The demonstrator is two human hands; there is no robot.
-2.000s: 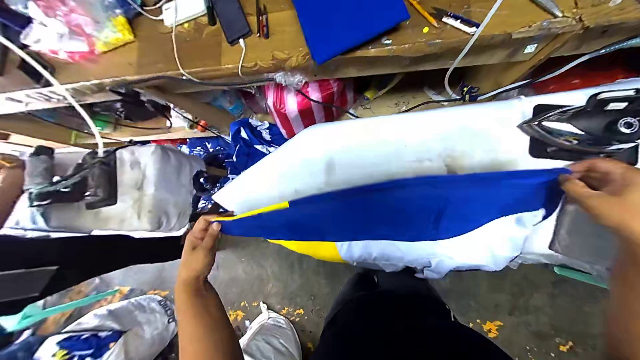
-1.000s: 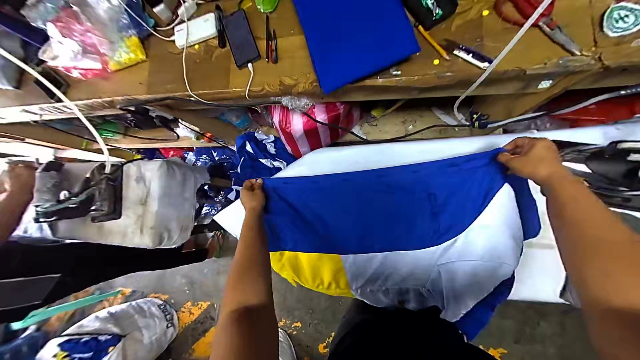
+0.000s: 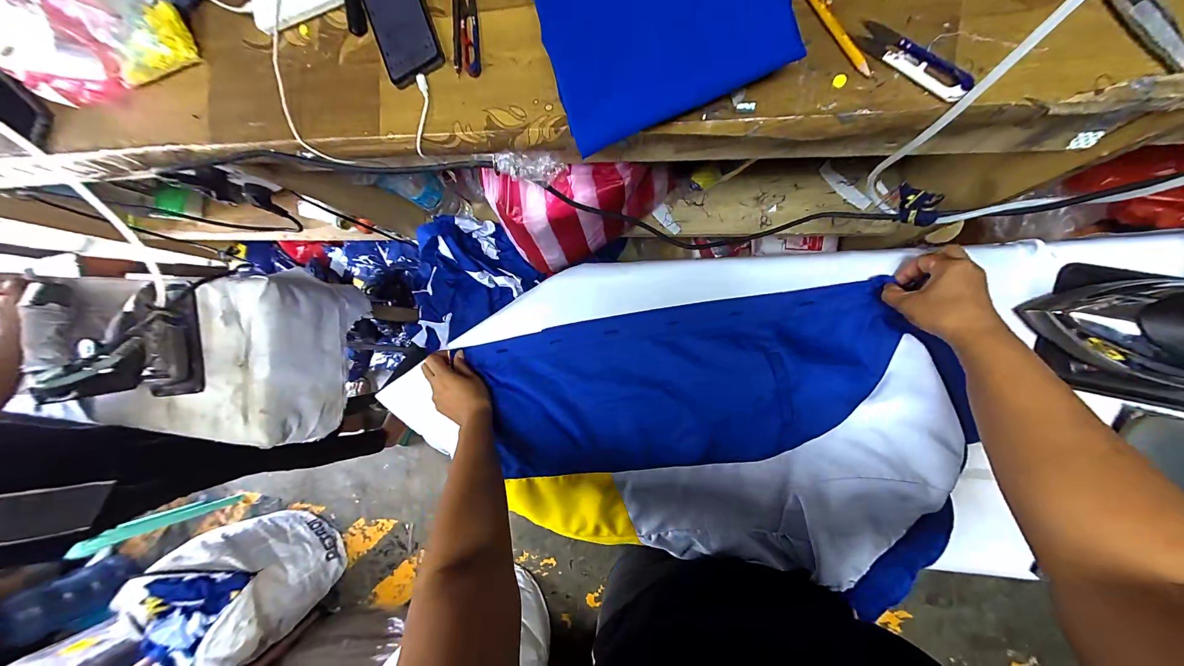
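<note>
A blue, white and yellow fabric garment (image 3: 666, 379) lies stretched over a white padded ironing board (image 3: 647, 282), its lower part hanging over the near side. My left hand (image 3: 458, 387) pinches the upper left corner of the blue panel. At the upper right end of that panel, the fingers of my right hand (image 3: 939, 287) grip the cloth. Small dark slits, perhaps buttonholes, run along the upper blue edge. An electric iron (image 3: 1115, 324) rests on the board to the right of my right hand.
A wooden shelf (image 3: 499, 102) holds a folded blue cloth (image 3: 666, 60), a phone (image 3: 402, 37), a pencil (image 3: 840, 35) and thread snips (image 3: 916, 60). Cables droop beneath it. Another ironing board (image 3: 268, 361) stands left, beside a person's arm (image 3: 7, 333). A stuffed white sack (image 3: 287, 555) lies lower left.
Two seconds ago the blue panel was a narrower strip, with my hands farther apart; they have come closer together and more of the garment shows. Both hands still hold the cloth.
</note>
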